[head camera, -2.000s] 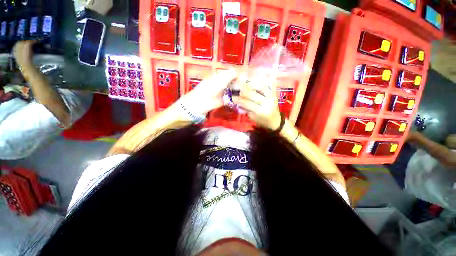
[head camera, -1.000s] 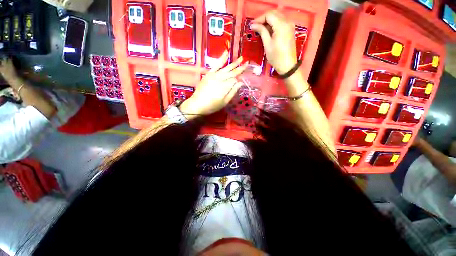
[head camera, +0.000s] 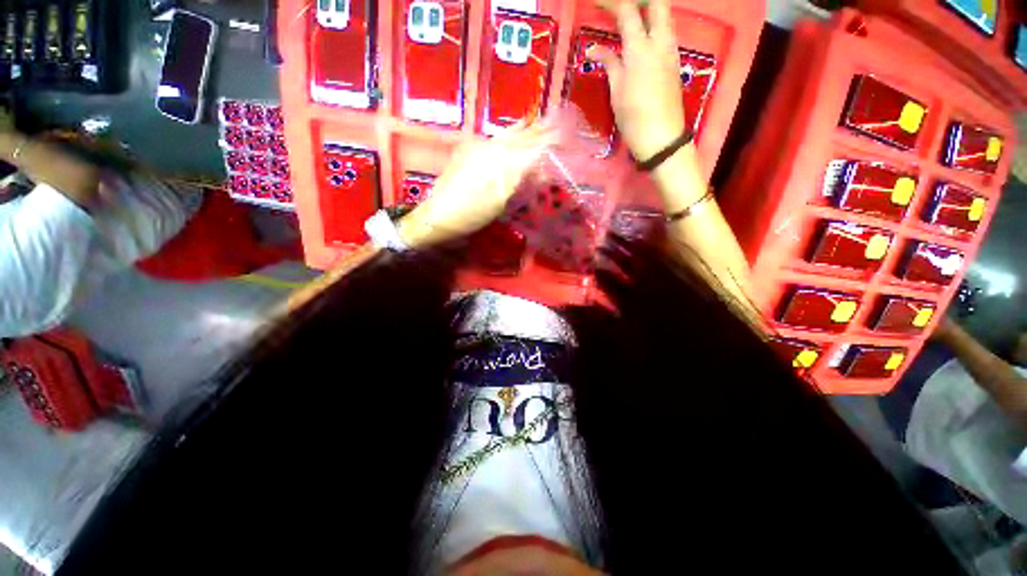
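Observation:
My left hand (head camera: 479, 186), with a pale band at the wrist, grips a clear, floppy carrier sheet with dark dots (head camera: 552, 214) by its upper left part. The sheet hangs over the lower tray pockets. My right hand (head camera: 651, 96), with dark bands at the wrist, is at the upper right of the coral-red tray (head camera: 383, 135), over the top end of a red back cover (head camera: 589, 96). Its fingertips are blurred near the cover's camera area; whether they hold anything cannot be told. A red cover with a pale camera patch (head camera: 516, 84) lies just left of it.
Dark-and-red lens pieces in rows on a sheet (head camera: 257, 152) and a smartphone (head camera: 185, 68) lie left of the tray. A neighbouring tray (head camera: 777, 225) at right holds red parts with yellow tabs. Parts of people show at left (head camera: 56, 236) and right (head camera: 969, 394).
My hands have parted since the first frame; my right hand has moved up to the upper row. Since the last earlier frame, its fingers have spread from a pinch. My left hand still holds the sheet.

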